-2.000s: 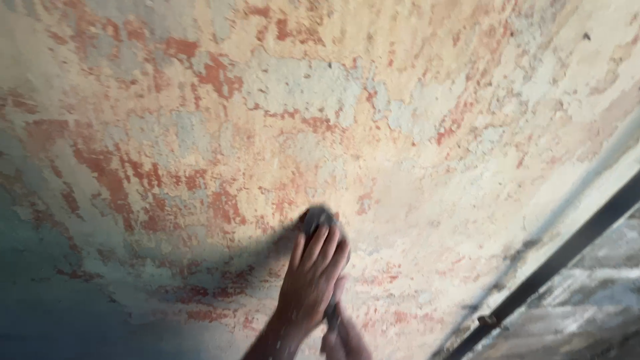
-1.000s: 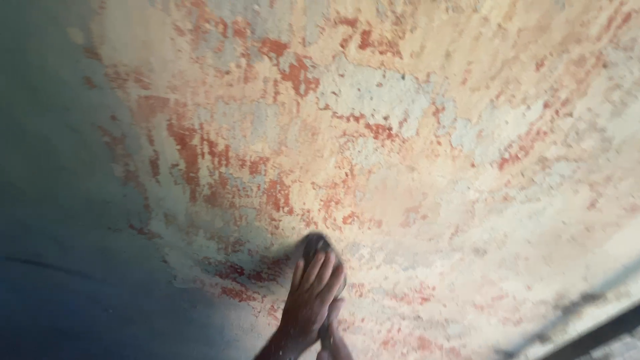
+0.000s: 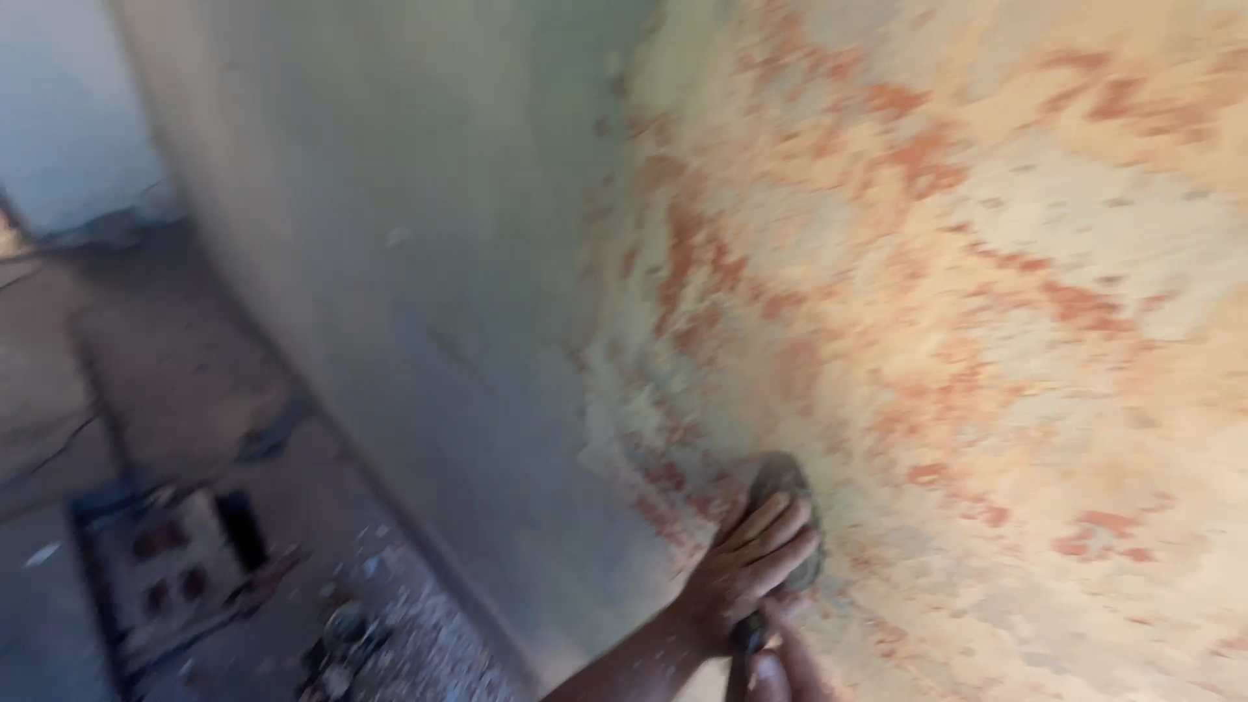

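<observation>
A dark, rounded tool head point(image 3: 786, 478), its exact kind unclear, lies against the wall point(image 3: 975, 409), where red and grey patches show through cream paint. My left hand point(image 3: 756, 565) presses flat over this tool head with its fingers spread along it. Just below, my right hand point(image 3: 785, 663) is wrapped around the dark handle point(image 3: 746, 648), partly cut off by the bottom edge. Pale flecks dot the left forearm. Blur hides the tool's working edge.
Left of the grey-green painted wall part point(image 3: 419, 292), the floor point(image 3: 185, 361) shows a square frame with a holed slab point(image 3: 175, 575). Pale flakes point(image 3: 439, 624) and a blurred small object point(image 3: 346, 624) lie near the wall's foot.
The view has swung far to the left, bringing the floor into sight. Both hands are still together on the tool at the wall, now beside the grey-green part.
</observation>
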